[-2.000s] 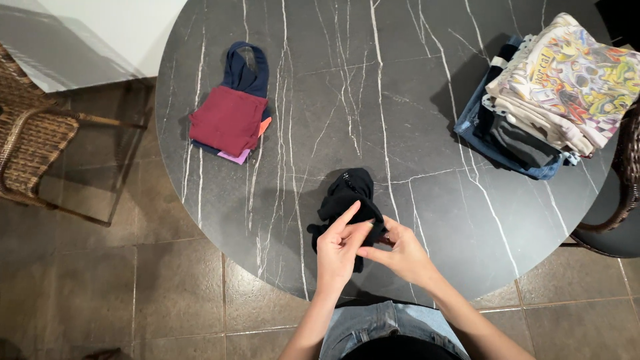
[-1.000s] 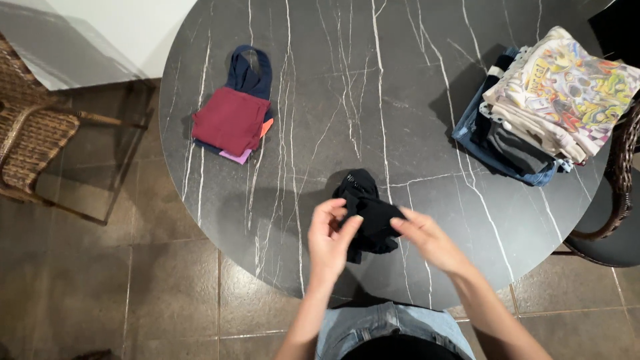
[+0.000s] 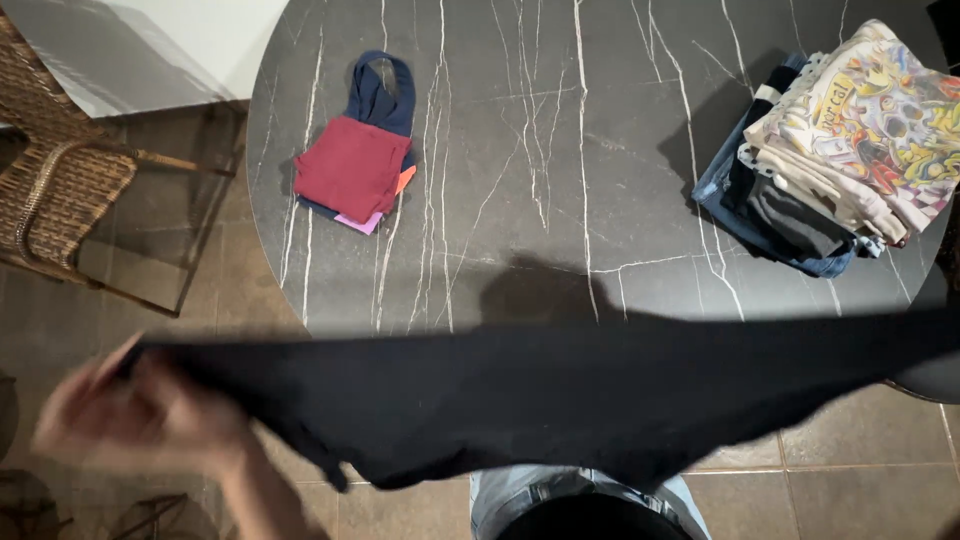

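A black cloth garment (image 3: 525, 390) is stretched wide in the air across the lower part of the view, over the near edge of the table. At the lower left my left hand (image 3: 150, 412), blurred, grips one end of it. The garment's other end runs out past the right edge of the view, and my right hand is not seen.
A round dark marble-patterned table (image 3: 510, 202) holds a small pile with a folded maroon cloth (image 3: 352, 169) and a navy strap-like piece (image 3: 382, 94). Folded clothes topped by a printed shirt (image 3: 877, 127) lie at right. A wicker chair (image 3: 60, 165) stands left.
The black garment was bunched on the table between both hands; now it is raised and pulled out wide. My left hand has moved left, and my right hand has left the view.
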